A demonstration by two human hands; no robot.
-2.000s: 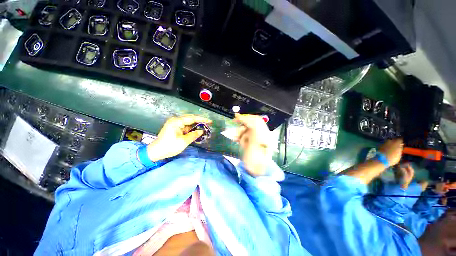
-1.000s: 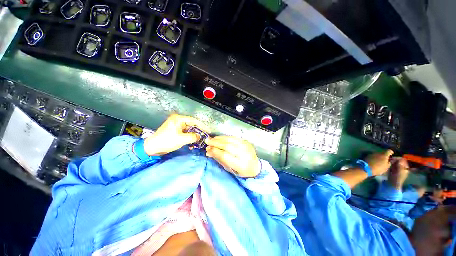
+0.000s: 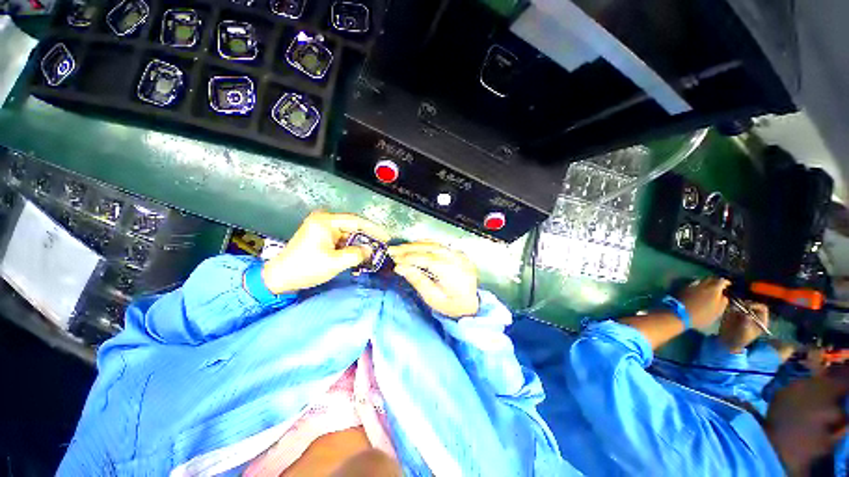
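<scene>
My left hand point(image 3: 315, 253) holds a small dark watch case point(image 3: 368, 252) with a bright rim, between thumb and fingers, close in front of my smock. My right hand point(image 3: 437, 276) is at the case's right side, its fingertips touching or almost touching the rim. Whether the right fingers also hold a small part is hidden. The black bench press point(image 3: 437, 140) stands beyond my hands, with two red buttons on its front panel. A black parts tray point(image 3: 102, 110) with rows of similar cases lies left of the press.
A clear blister tray point(image 3: 596, 219) lies right of the press. A covered clear tray point(image 3: 172, 233) with a white sheet point(image 3: 51, 264) is at lower left. A small black tray point(image 3: 707, 222) is near the neighbour's hands point(image 3: 705, 303), which hold a thin tool. An orange-handled tool point(image 3: 788, 296) lies there.
My right hand has come left and down from before the press buttons to the case; the white scrap at its fingertips no longer shows. My left hand still holds the case.
</scene>
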